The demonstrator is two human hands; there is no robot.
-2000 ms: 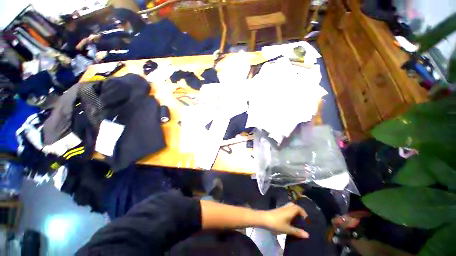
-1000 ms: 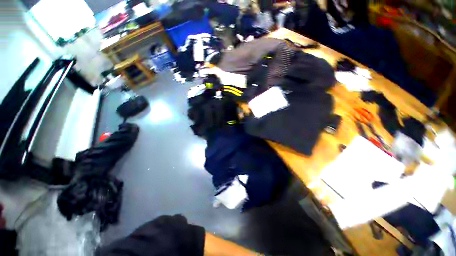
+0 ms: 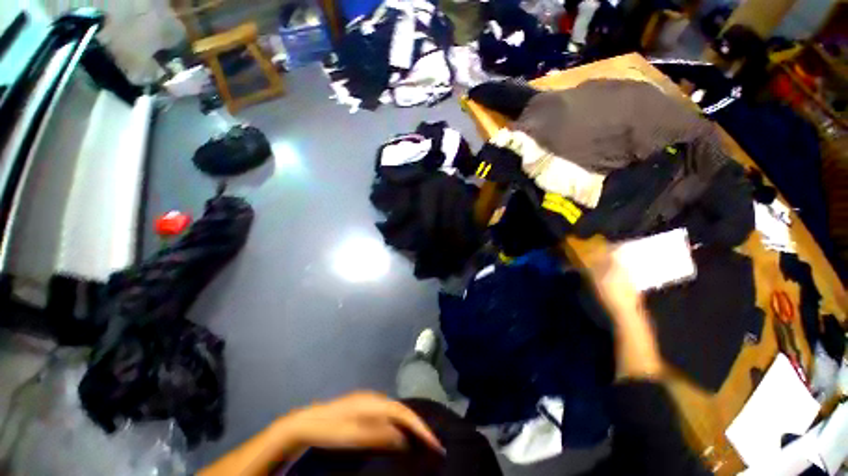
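Note:
A black garment (image 3: 708,321) lies on the table's near side, with a white card (image 3: 656,260) on it. My right hand (image 3: 618,290) is blurred at the card's left edge; whether it grips anything does not show. My left hand (image 3: 358,418) is low in the picture, fingers bent over dark cloth (image 3: 446,437); whether it grips that cloth is unclear. A black garment with yellow stripes (image 3: 561,206) and a brown-grey garment (image 3: 618,121) lie further along the table. A navy garment (image 3: 530,330) is heaped beside the table edge.
Black garments (image 3: 158,316) lie on the grey floor (image 3: 298,279) at left, near a red object (image 3: 173,222) and a black bundle (image 3: 231,151). A wooden stool (image 3: 237,67) stands behind. Red-handled scissors (image 3: 783,307) and white paper (image 3: 772,414) lie on the table (image 3: 693,423).
The view has turned left, from the table with the clear polybag to the floor and the table's left end. My right hand has come into view at the card.

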